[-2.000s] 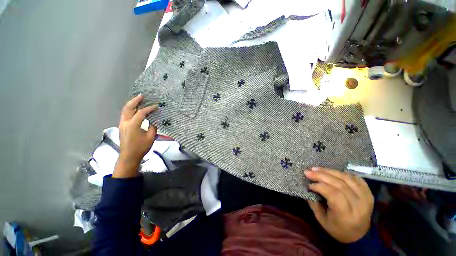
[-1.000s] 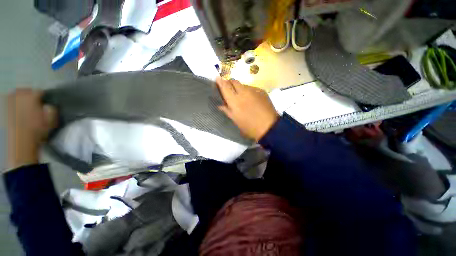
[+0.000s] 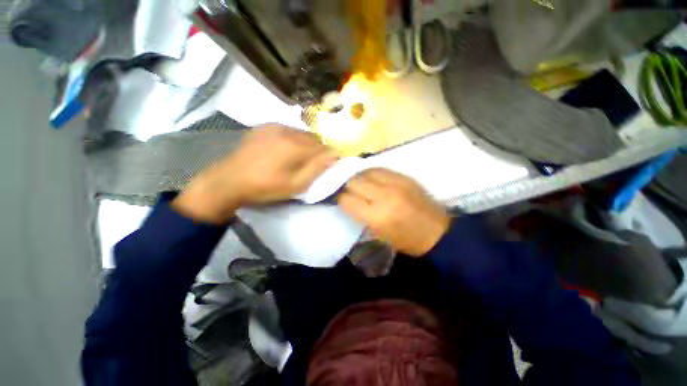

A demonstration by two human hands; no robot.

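Observation:
A grey ribbed fabric panel (image 3: 169, 158) with white fabric (image 3: 309, 234) on it lies in front of the sewing machine (image 3: 264, 38), partly under my hands. My left hand (image 3: 260, 170) lies on the panel and grips its edge near the needle area. My right hand (image 3: 395, 207) pinches the same edge just to the right, where a strip of white is folded up between my hands. The lit presser foot area (image 3: 320, 113) is just above my fingertips. My fingertips are slightly blurred.
A curved grey piece (image 3: 520, 113) lies right of the machine bed (image 3: 407, 113). White scissors handles (image 3: 431, 49), yellow thread (image 3: 367, 38), a dark flat rectangle (image 3: 603, 98) and a green coil (image 3: 667, 87) are behind. A measuring tape (image 3: 497, 197) runs along the front edge. Cut pieces (image 3: 233, 324) are heaped below.
The grey panel was first patterned side up and spread out, then turned to show white. My left hand has moved right, close to my right hand, and both now hold the edge near the needle.

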